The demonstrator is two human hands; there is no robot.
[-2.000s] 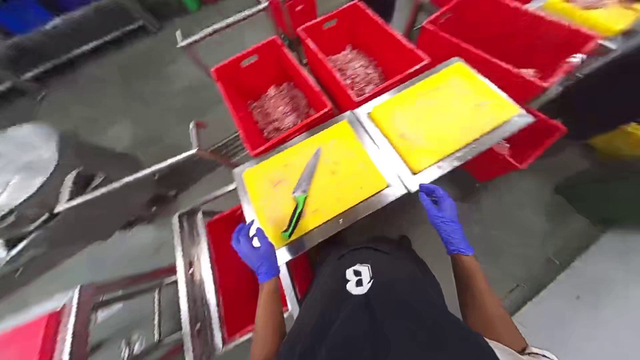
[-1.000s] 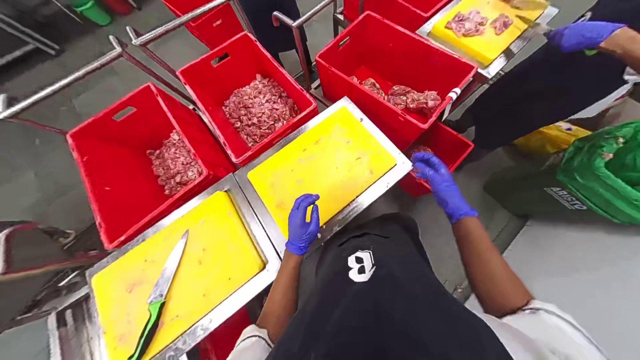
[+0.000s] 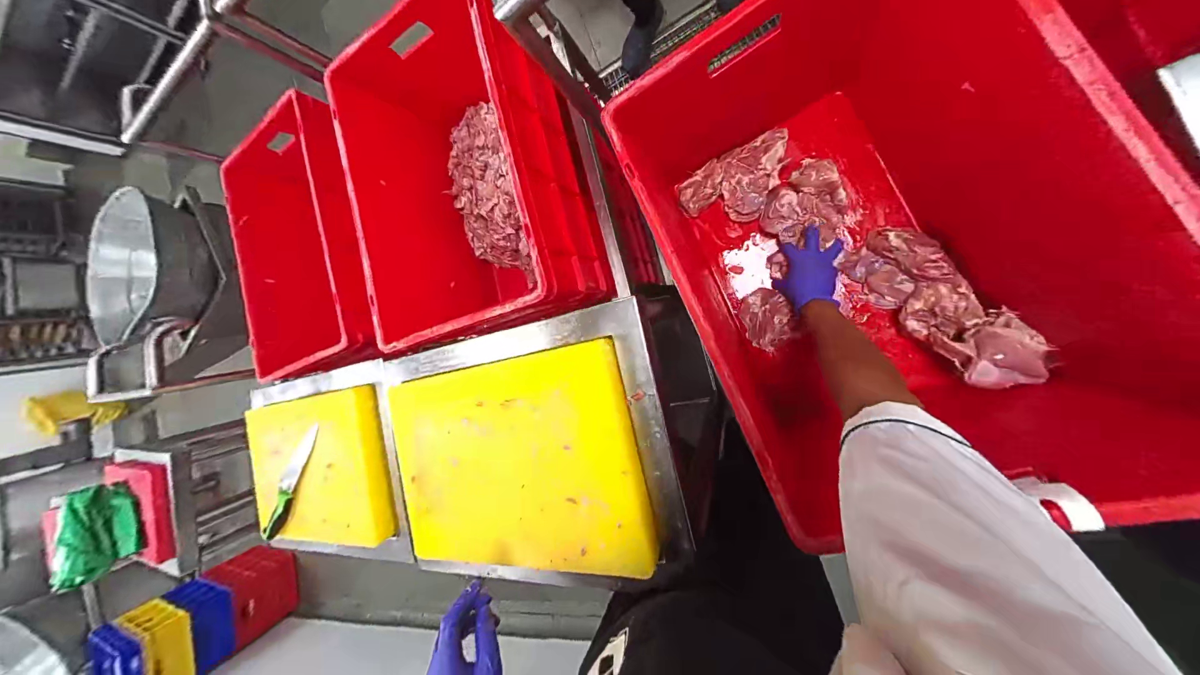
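My right hand (image 3: 808, 270), in a blue glove, reaches into a large red plastic crate (image 3: 947, 150) and rests with spread fingers on pieces of raw meat (image 3: 808, 202). Whether its fingers grip a piece cannot be told. More raw meat (image 3: 937, 291) lies to its right on the crate floor. My left hand (image 3: 467, 633), also gloved, is low in the view below the larger yellow cutting board (image 3: 525, 459), its fingers apart and holding nothing. A knife with a green handle (image 3: 291, 483) lies on the smaller-looking yellow cutting board (image 3: 328, 469) at the left.
Beyond the boards stand a red crate holding cut meat (image 3: 492, 187) and another red crate (image 3: 286, 234). Steel frames and rails (image 3: 173, 80) run behind them. A round metal vessel (image 3: 127, 267) is at the left; stacked coloured crates (image 3: 202, 609) stand at lower left.
The view has swung strongly toward the large crate. My right hand, over the floor beside the boards before, is now down in the crate among the meat. My left hand has left the board's edge.
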